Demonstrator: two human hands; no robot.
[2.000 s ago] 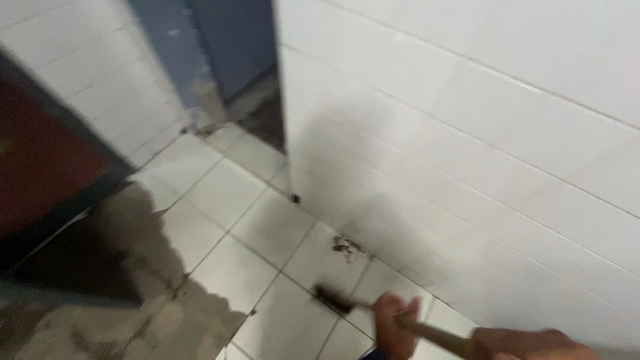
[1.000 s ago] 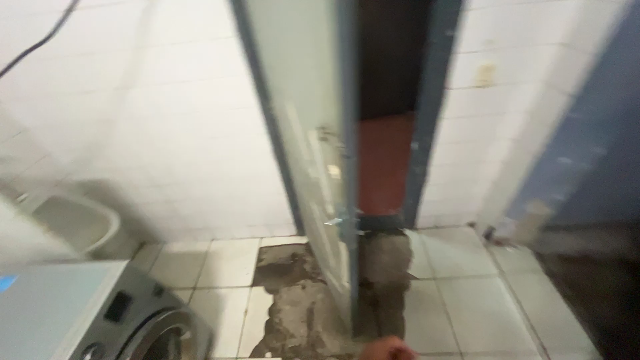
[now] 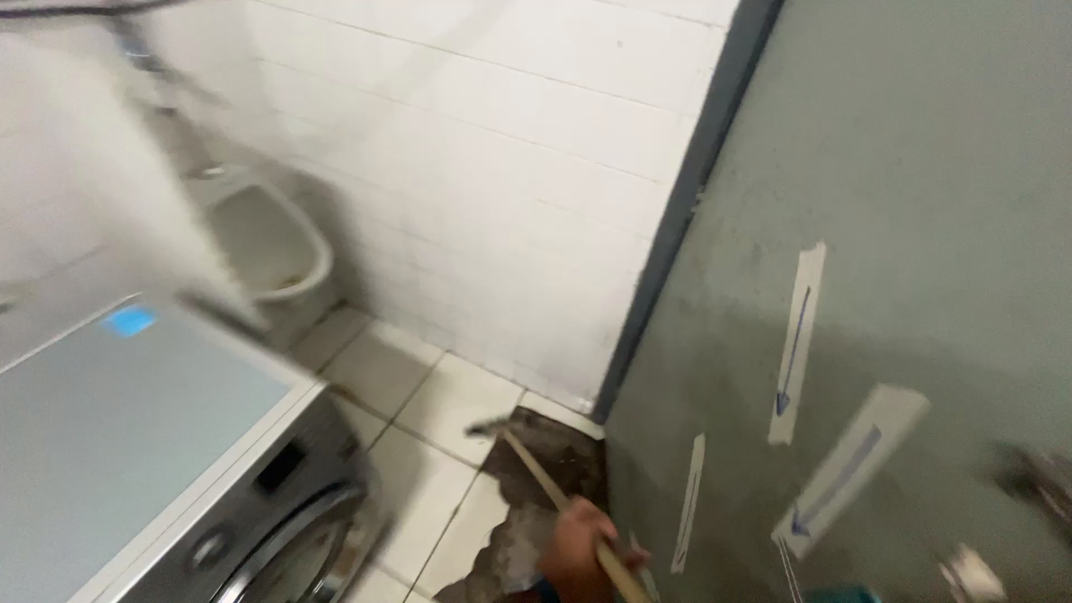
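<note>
My left hand (image 3: 578, 544) is closed around the pale stick handle of a long-handled brush or broom (image 3: 540, 473), at the bottom centre of the head view. The handle slants up and left from my hand. Its small dark head (image 3: 486, 430) is blurred, over a white floor tile beside the dark broken patch of floor (image 3: 557, 452); whether it touches the floor I cannot tell. My right hand is out of view.
A front-loading washing machine (image 3: 176, 419) stands at left, with a urinal-like ceramic basin (image 3: 268, 239) behind it. A grey-green door (image 3: 879, 209) with arrow-marked tape strips (image 3: 800, 343) fills the right. White tiled wall (image 3: 502, 167) lies between.
The view has swung far left, from the wall and doorway to the washing machine and basin. Two hands held the handle two seconds ago; only one shows now.
</note>
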